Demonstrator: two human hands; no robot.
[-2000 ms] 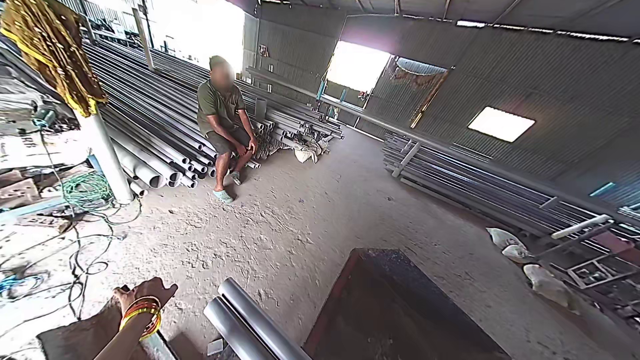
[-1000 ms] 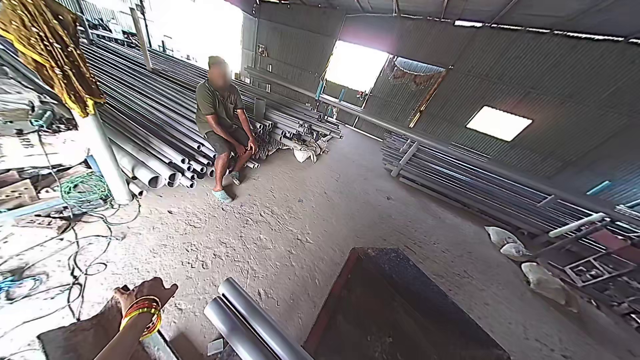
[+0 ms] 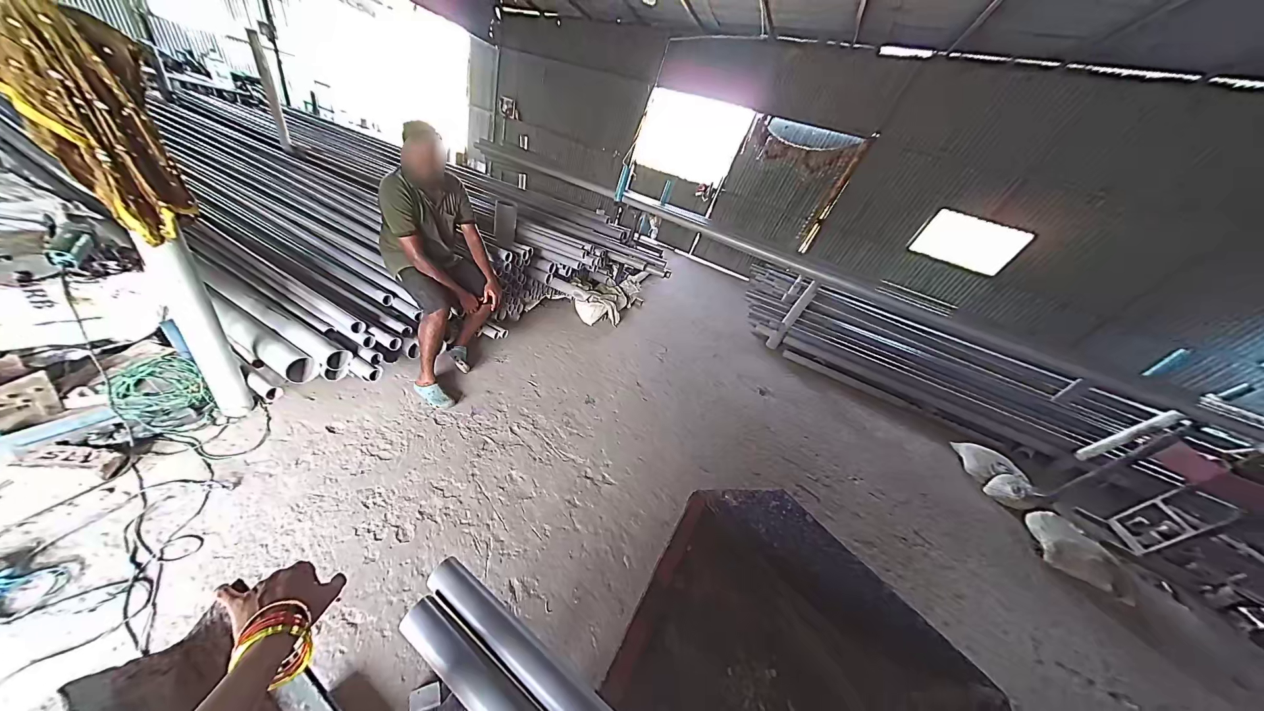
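Observation:
My left hand [image 3: 281,597], with red and yellow bangles on the wrist, is at the lower left, above a dark cloth-like surface [image 3: 163,667]. Its fingers are bent, and whether they hold anything is unclear. To its right, two grey pipes [image 3: 479,642] lie side by side and run out of the bottom edge. Right of the pipes is a dark, flat-topped metal surface [image 3: 790,612] with a reddish edge. My right hand is out of view.
A person [image 3: 430,237] sits on a large stack of grey pipes [image 3: 286,247] at the left. A white post [image 3: 202,326], a coiled green hose [image 3: 158,390] and loose cables [image 3: 148,533] are nearby. More long pipes [image 3: 889,365] and white sacks [image 3: 1071,548] line the right side.

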